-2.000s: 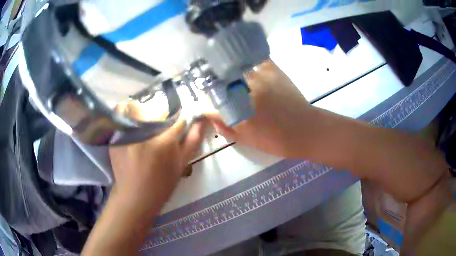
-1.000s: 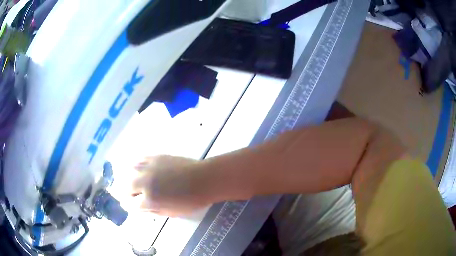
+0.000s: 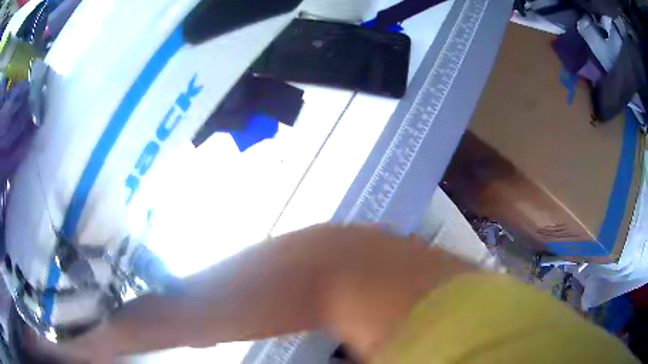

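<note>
The white sewing machine (image 3: pixel 135 106) with its blue stripe and JACK lettering fills the left side. My right forearm (image 3: pixel 256 284) reaches across the white table (image 3: pixel 234 192) towards the lower left. My right hand (image 3: pixel 78 348) is blurred at the lower left, in front of and below the machine's head; its fingers and anything in them cannot be made out. The grey cylindrical attachment (image 3: pixel 153 270) is beside the needle area, washed out by bright light. My left hand is not in view. No garment cloth can be made out at the needle.
A black phone-like rectangle (image 3: pixel 341 57) lies on the table, with dark scraps (image 3: pixel 263 99) and a blue scrap (image 3: pixel 254 131) beside it. A ruler strip (image 3: pixel 412 135) runs along the table edge. A cardboard box (image 3: pixel 540 121) stands at right, with cloth heaped on it.
The view has swung right, away from the needle area. My left hand has left the picture. My right hand has moved from beside the needle towards the lower left.
</note>
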